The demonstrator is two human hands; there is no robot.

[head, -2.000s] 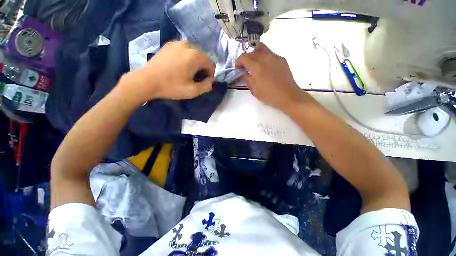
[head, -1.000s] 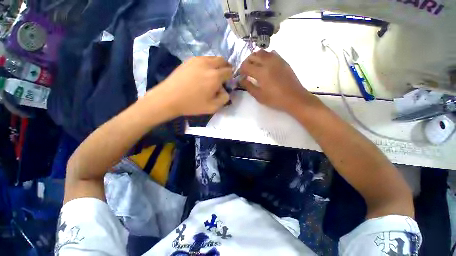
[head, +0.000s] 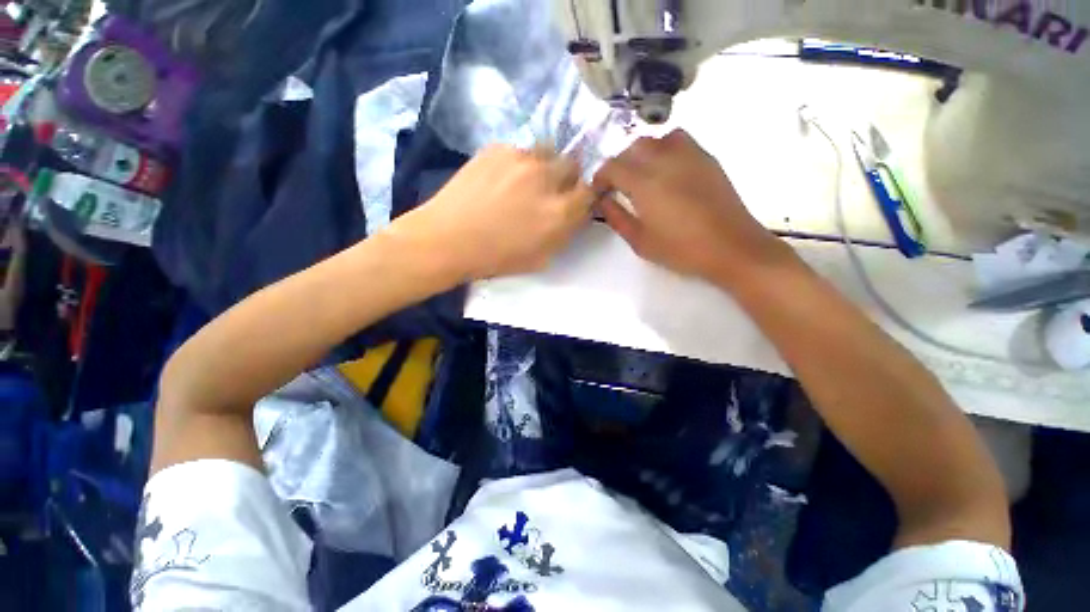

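The light grey lining (head: 496, 90) lies left of and under the machine needle area. The dark navy shell fabric (head: 269, 179) is heaped left of it. My left hand (head: 520, 209) is at the lining's front edge with its fingers bent on the cloth, slightly blurred. My right hand (head: 675, 197) is just in front of the presser foot area, its fingertips pinching the edge of the same light cloth beside my left hand. The fingers hide the exact grip. The presser foot (head: 651, 108) is partly hidden behind my right fingers.
The cream-white sewing machine head (head: 825, 36) spans the top right. Blue and green thread snips (head: 891, 197) lie right of my right hand, beside a pale cord (head: 851, 239). Metal scissors (head: 1040, 291) and a white spool (head: 1070, 335) are at far right. A purple object (head: 129, 84) is upper left.
My left hand has moved right, up against my right hand, and the navy cloth piece at the table's front edge no longer shows there. The whole view has shifted slightly.
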